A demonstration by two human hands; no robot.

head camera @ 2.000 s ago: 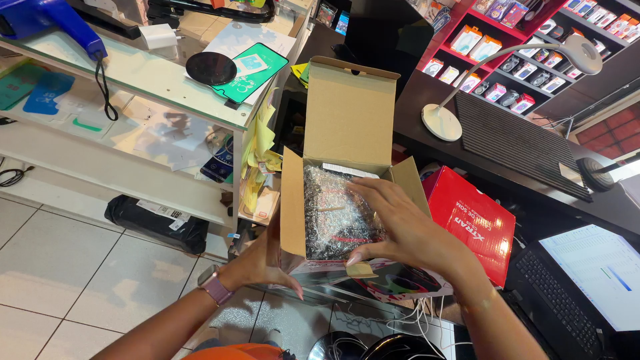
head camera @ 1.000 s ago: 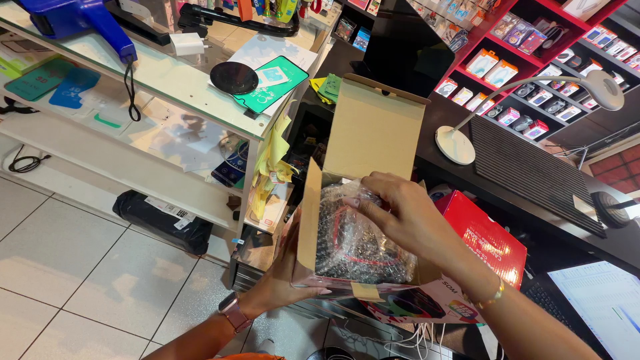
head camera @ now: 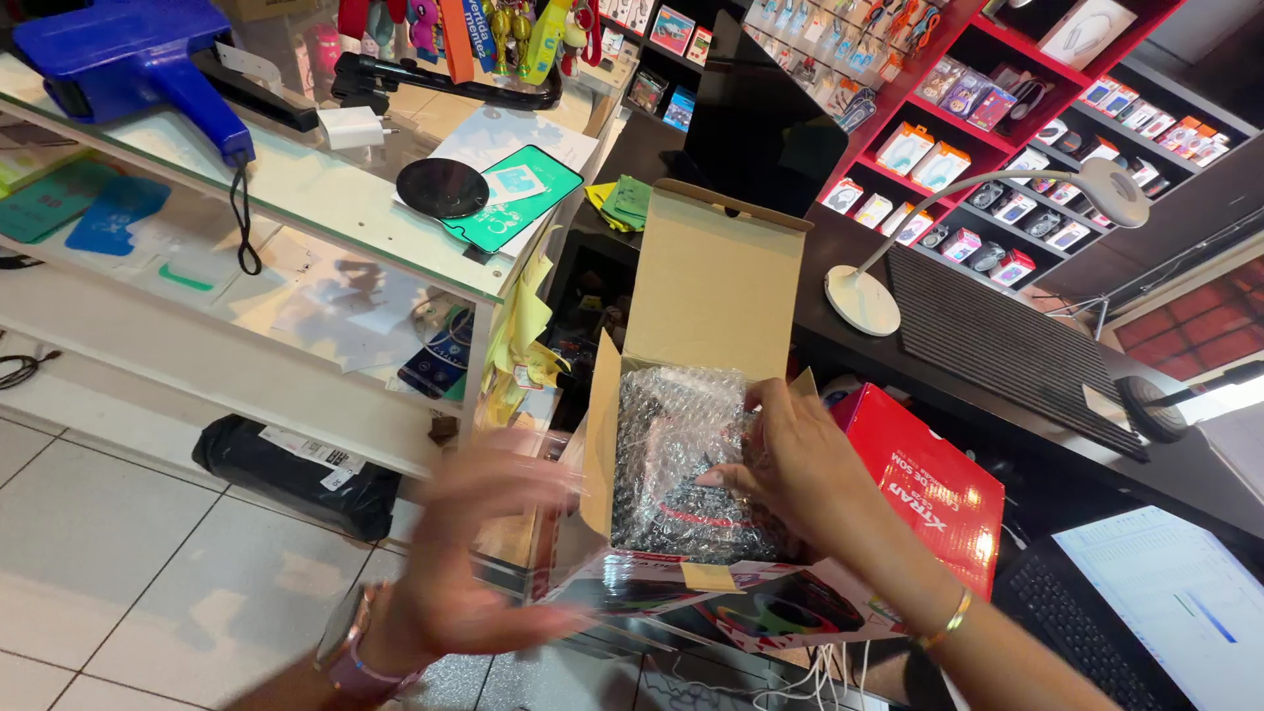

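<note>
An open cardboard box point(head camera: 716, 281) with its lid raised stands in front of me. Inside it lies a dark item in bubble wrap point(head camera: 681, 464), which fills most of the opening. My right hand point(head camera: 790, 464) is at the right inner side of the box, its fingers on the bubble wrap; whether they grip it is hard to tell. Blurred, my left hand point(head camera: 484, 553) is just off the box's left side, fingers apart and holding nothing. A smartwatch is on the left wrist, a thin bracelet on the right.
A red speaker box point(head camera: 923, 484) stands to the right, near an open laptop point(head camera: 1165, 592). The desk lamp point(head camera: 864, 301) is beyond it. At left, a glass-topped shelf unit point(head camera: 395, 237) holds a blue handheld device point(head camera: 138, 69). White cables point(head camera: 820, 671) hang below the box.
My left hand has come off the box's left side, where it held on a second ago. The right hand has shifted from the top of the bubble wrap to its right side.
</note>
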